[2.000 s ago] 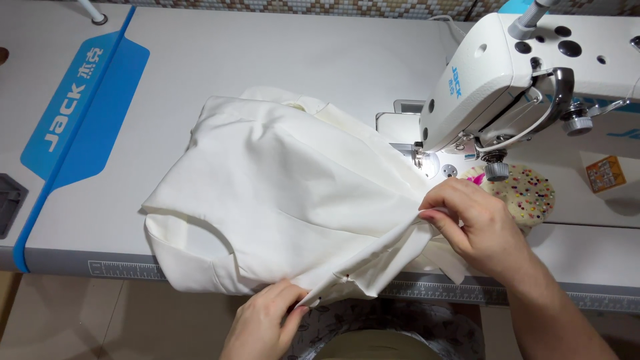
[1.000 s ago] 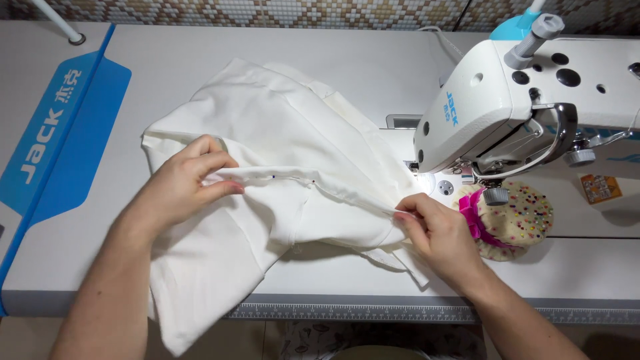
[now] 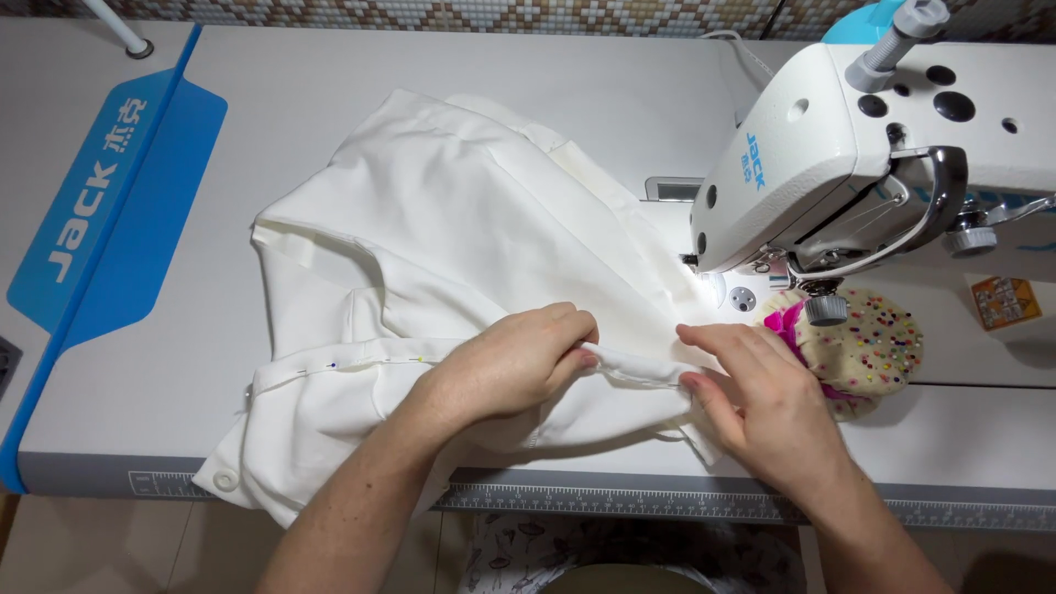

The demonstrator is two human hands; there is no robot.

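A white fabric garment (image 3: 462, 223) lies bunched on the sewing table, its upper right edge reaching the needle area of a white Jack sewing machine (image 3: 792, 148). Along a folded band near the front, ball-headed pins (image 3: 332, 365) stick in the cloth. My left hand (image 3: 511, 359) pinches this band between thumb and curled fingers. Just to the right, my right hand (image 3: 755, 396) has its thumb at the band's edge and its fingers spread from the thumb; whether it grips the cloth is unclear. A white button (image 3: 224, 479) shows at the garment's lower left corner.
Right of the needle area, a round pincushion (image 3: 866, 342) full of coloured pins sits with a pink ribbon. A small orange patterned box (image 3: 1005, 302) is farther right. A ruler strip (image 3: 627, 499) runs along the table's front edge. Behind the table is a mosaic-tiled wall (image 3: 577, 16).
My left hand was farther left on the band one second ago and is now closer to my right hand. The pinned band now stretches left of my left hand, and the thumb and fingers of my right hand have parted.
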